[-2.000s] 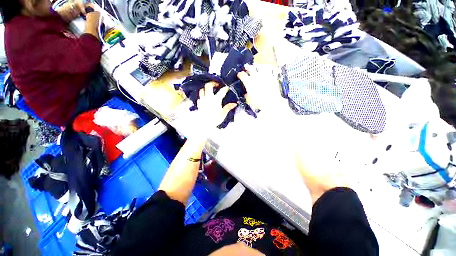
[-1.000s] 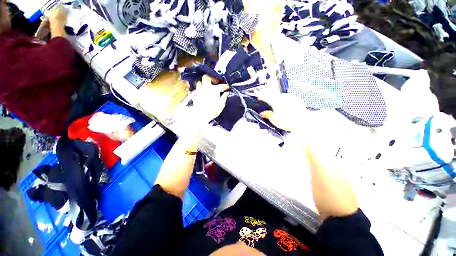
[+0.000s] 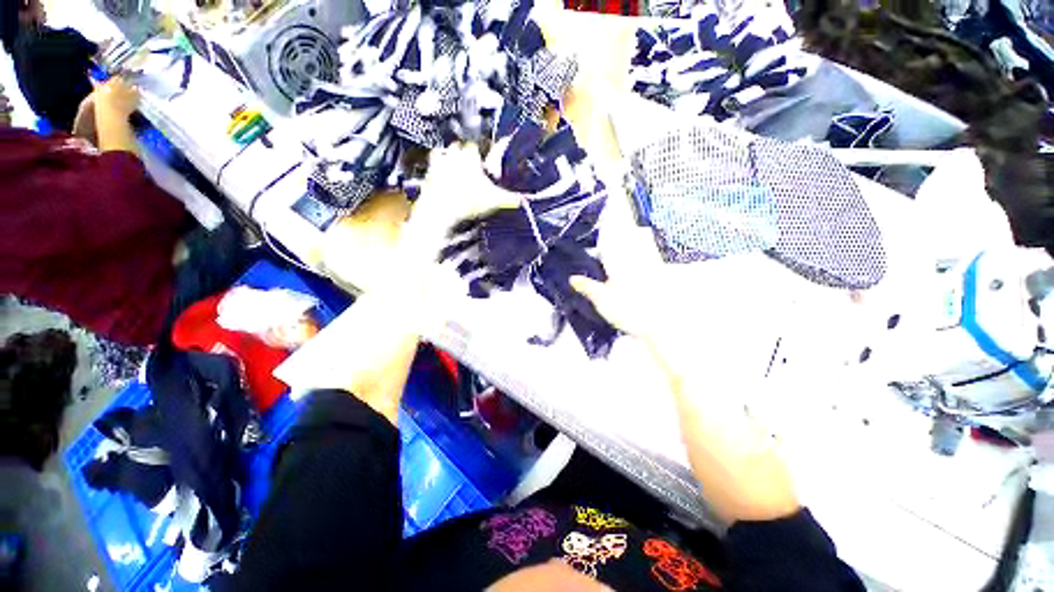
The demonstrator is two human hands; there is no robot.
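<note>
A tied bundle of dark pieces (image 3: 537, 237) lies on the white table in front of me, with a thin pale tie across it and fanned ends at its left. My left hand (image 3: 453, 191), washed out by glare, is at the bundle's upper left edge. My right hand (image 3: 618, 312) is at its lower right edge, by the dark tail. Glare hides whether either hand grips cloth.
Black, white and checked bundles (image 3: 445, 87) are piled beyond. Checked pieces (image 3: 815, 214) lie at right, near the white sewing machine head (image 3: 994, 324). Blue crates (image 3: 433, 474) holding cloth are below left. A person in a maroon top (image 3: 81, 231) is at left.
The bundle has been turned and now lies flatter, its fanned ends at left. My left hand has moved up and my right hand slightly left and down. The other person sits further left than at first.
</note>
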